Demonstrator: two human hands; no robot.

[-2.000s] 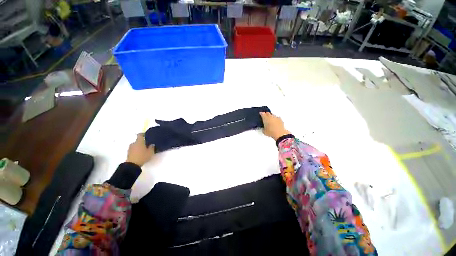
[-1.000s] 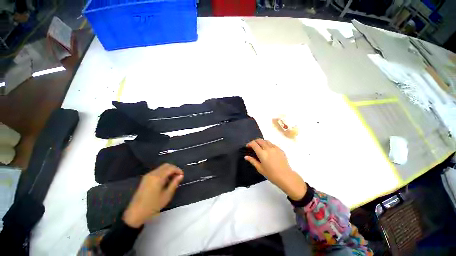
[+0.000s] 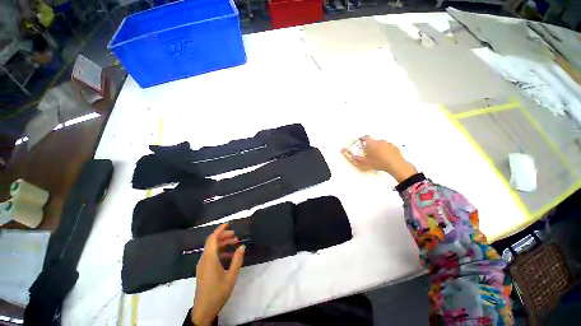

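Observation:
Three black zippered panels lie one above another on the white table cover: a far panel (image 3: 223,156), a middle panel (image 3: 255,186) and a near panel (image 3: 274,232). Each shows a thin silver line. My left hand (image 3: 218,270) is over the near panel, fingers apart, holding nothing visible. My right hand (image 3: 381,158) is right of the panels, with its fingers around a small clear bottle (image 3: 356,149) on the table.
A blue crate (image 3: 181,48) stands at the far left table edge, a red crate (image 3: 296,11) beyond. More black pieces (image 3: 75,219) lie along the left edge, near thread cones (image 3: 28,202). Grey-beige sheet with yellow tape (image 3: 487,110) and a white piece (image 3: 522,172) lie right.
The panel that my hands held up is now laid flat. My right hand has moved right from the panels to the bottle. My left hand has moved slightly right and towards me.

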